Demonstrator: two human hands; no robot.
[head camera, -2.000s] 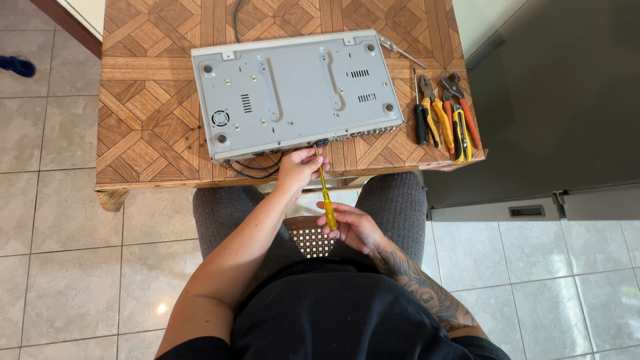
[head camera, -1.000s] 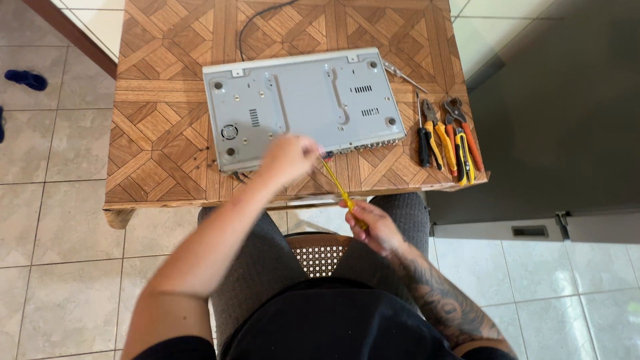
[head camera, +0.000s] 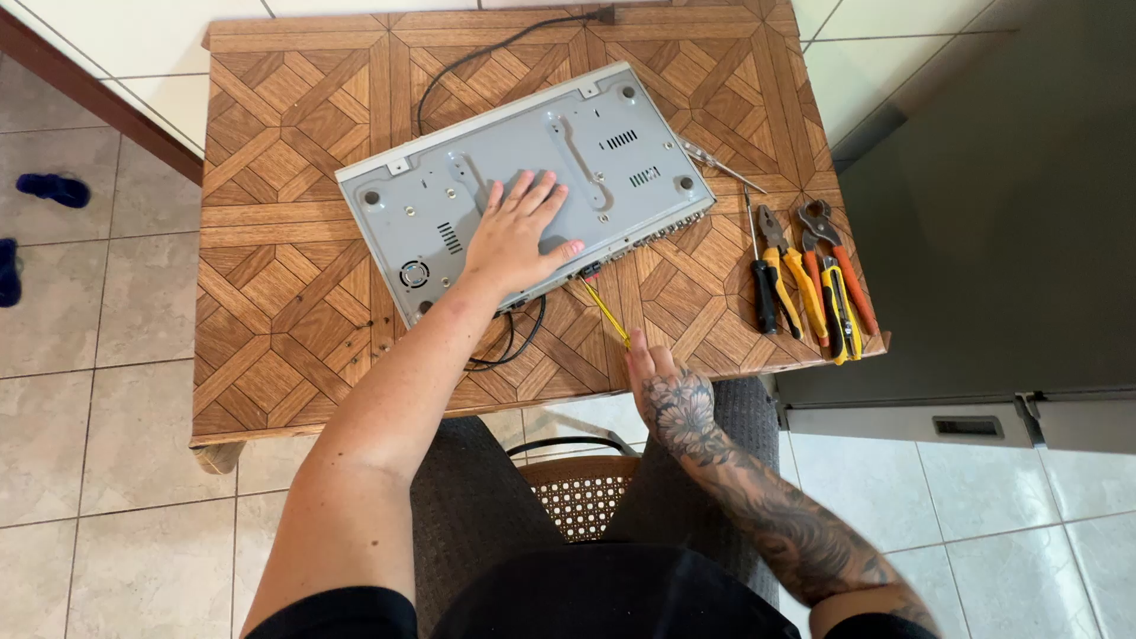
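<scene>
A grey metal electronics case (head camera: 524, 213), with round feet, vents and a row of connectors on its near edge, lies at an angle on the table. My left hand (head camera: 519, 235) rests flat on its top face, fingers spread, holding nothing. My right hand (head camera: 661, 382) grips a yellow screwdriver (head camera: 606, 312); the handle is mostly hidden in the fingers. The screwdriver's far end is at the case's near edge, beside a dark connector (head camera: 590, 269). Whether the tip touches the case cannot be told.
Right of the case lie a black-handled screwdriver (head camera: 763, 295), yellow-handled pliers (head camera: 787, 275), orange-handled pincers (head camera: 852, 282), a yellow utility knife (head camera: 840, 311) and a thin metal tool (head camera: 723, 165). Small screws (head camera: 371, 324) lie at left. A black cable (head camera: 497, 44) runs behind the case.
My left hand has moved from the case's near edge onto its face and lies flat. The case has turned. My right hand has brought the yellow screwdriver forward to the case's near edge.
</scene>
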